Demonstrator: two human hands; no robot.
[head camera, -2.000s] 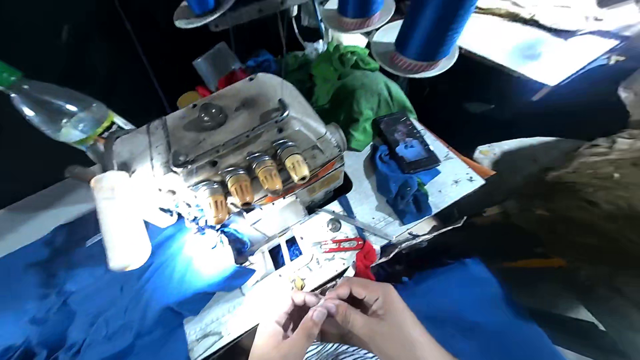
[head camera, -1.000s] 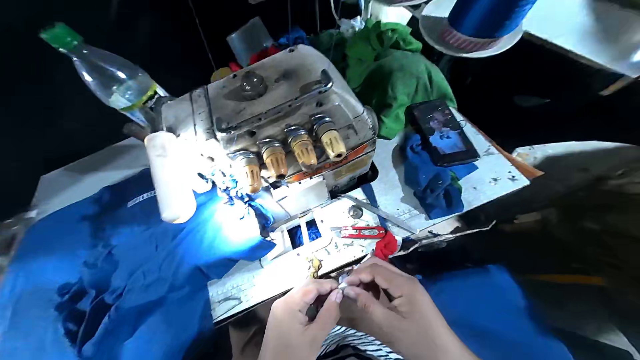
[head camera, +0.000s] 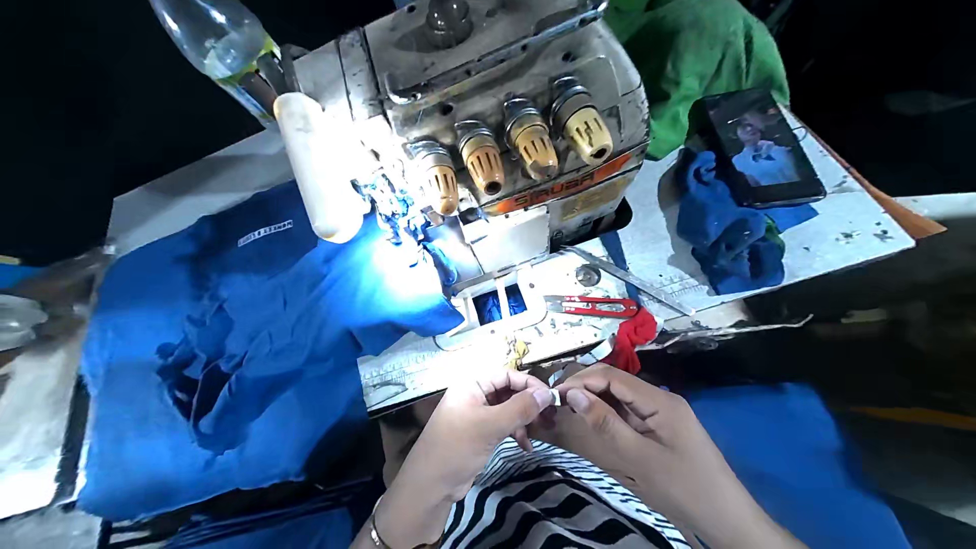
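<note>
Both hands meet just in front of the table's front edge. Between the thumb and fingers of my left hand (head camera: 496, 415) is a small white piece, perhaps a label or tape (head camera: 555, 396); my right hand (head camera: 629, 415) pinches it from the other side. Just beyond them stands an overlock sewing machine (head camera: 503, 114) with several tan tension knobs. On its bed lie red-handled thread snips (head camera: 593, 306), beside a red cloth (head camera: 634, 339). Blue fabric (head camera: 252, 328) spreads left of the needle area under a bright lamp glare.
A smartphone (head camera: 762, 149) rests partly on a bunched blue cloth (head camera: 732, 229) at the right, near a green cloth (head camera: 701, 69). A plastic bottle (head camera: 221, 46) stands behind a white cylindrical part (head camera: 316, 168). Metal tweezers or a similar strip (head camera: 629, 280) lie beside the snips. More blue fabric (head camera: 785, 457) hangs at lower right.
The hands stay together at the table's front edge, their fingers shifting slightly around the small white piece. The view has moved closer to the machine.
</note>
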